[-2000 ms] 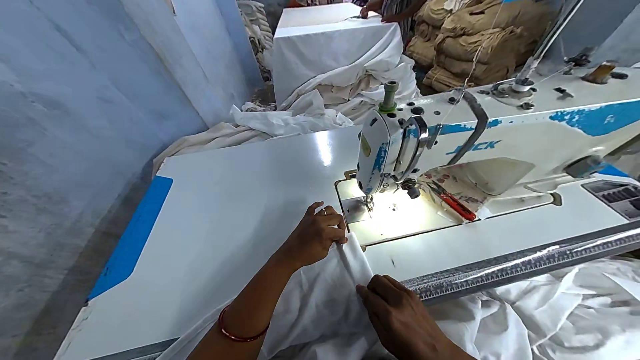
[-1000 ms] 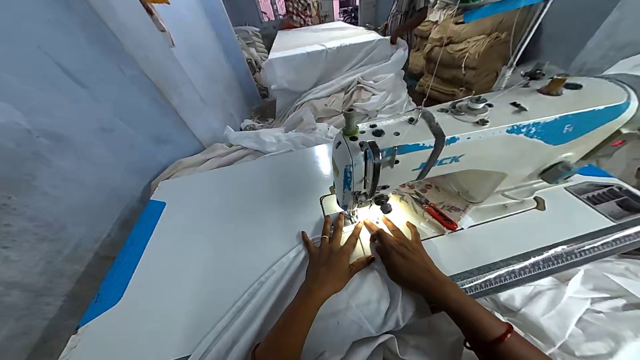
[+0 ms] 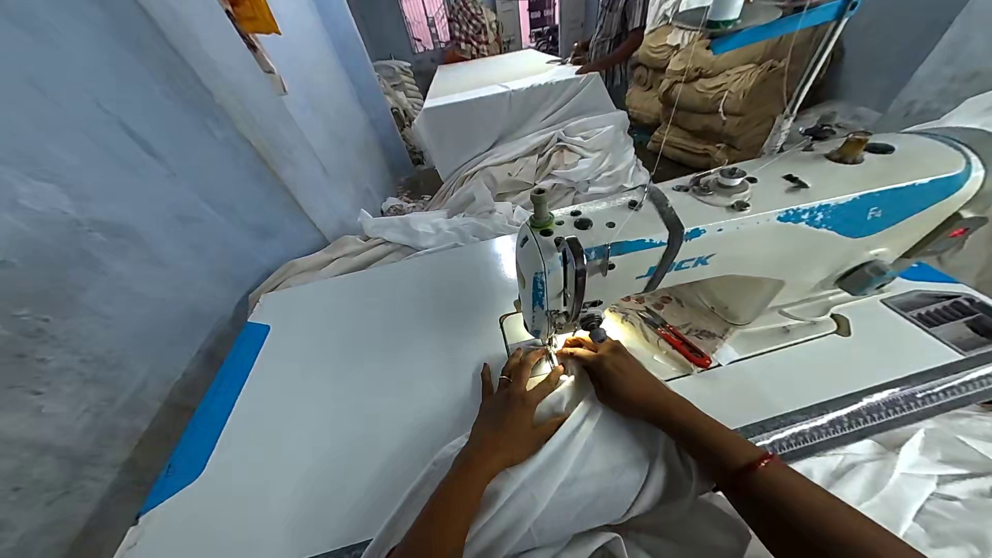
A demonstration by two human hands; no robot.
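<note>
A white Jack sewing machine with chipped blue trim stands on a white table, its lamp lighting the needle area. White cloth runs from the needle down over the front edge. My left hand lies on the cloth just left of the presser foot, fingers spread, a ring on one finger. At the right of the needle, my right hand has its fingertips bent together at the cloth by the foot; whether they pinch it is hard to see. Red-handled thread snips lie under the machine arm on patterned fabric.
A measuring tape strip runs along the table's front edge. Behind the table are heaped white cloth, a cloth-covered table and stacked brown sacks. A person in a striped shirt works there. A blue-grey wall stands left.
Two seconds ago both hands held the cloth nearer the front edge; they moved up to the needle. Since one second ago, my right hand's spread fingers have drawn together beside the foot.
</note>
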